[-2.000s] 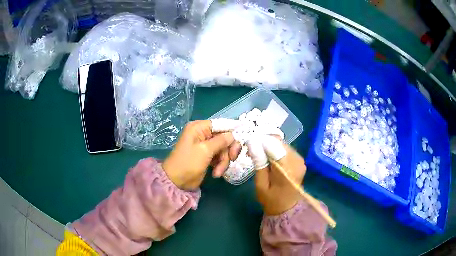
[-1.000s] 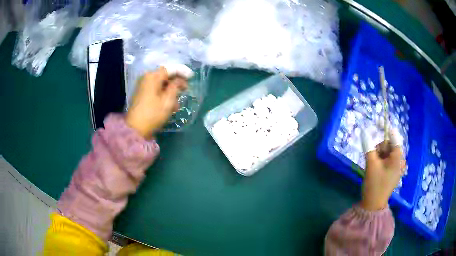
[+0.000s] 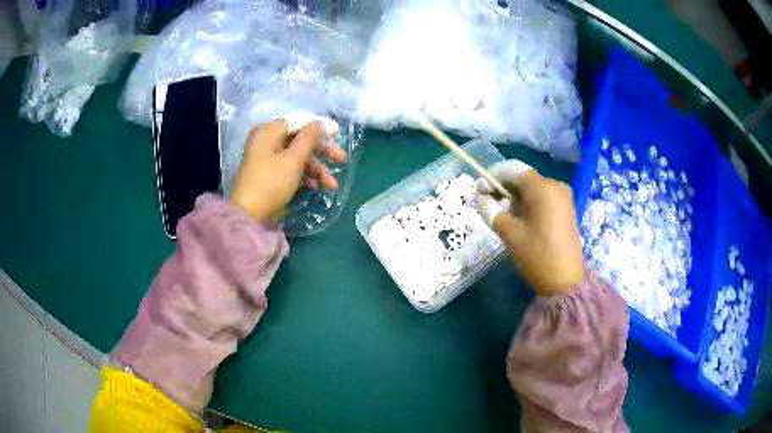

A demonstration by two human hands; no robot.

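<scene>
My left hand (image 3: 283, 167), with white wraps on its thumb and forefinger, is over the open poly bag of clear parts (image 3: 317, 207). Its thumb and forefinger are close together; whether a part is between them cannot be told. My right hand (image 3: 542, 221) holds a thin pale stick (image 3: 461, 154) that points up and left. Its wrapped fingertips are at the right side of the clear plastic tub (image 3: 394, 283), over the small white parts (image 3: 423, 228). Whether they pinch a white part is hidden.
A smartphone (image 3: 190, 152) lies left of the bag. A large poly bag of white parts (image 3: 508, 93) is behind the tub. The nearer blue bin (image 3: 639, 237) and a second blue bin (image 3: 728, 313) stand at the right. A small poly bag (image 3: 63, 80) lies far left.
Since one second ago my right hand has moved left from the nearer blue bin to the tub, with the stick. My left hand has stayed by the clear-parts bag, after leaving the tub earlier.
</scene>
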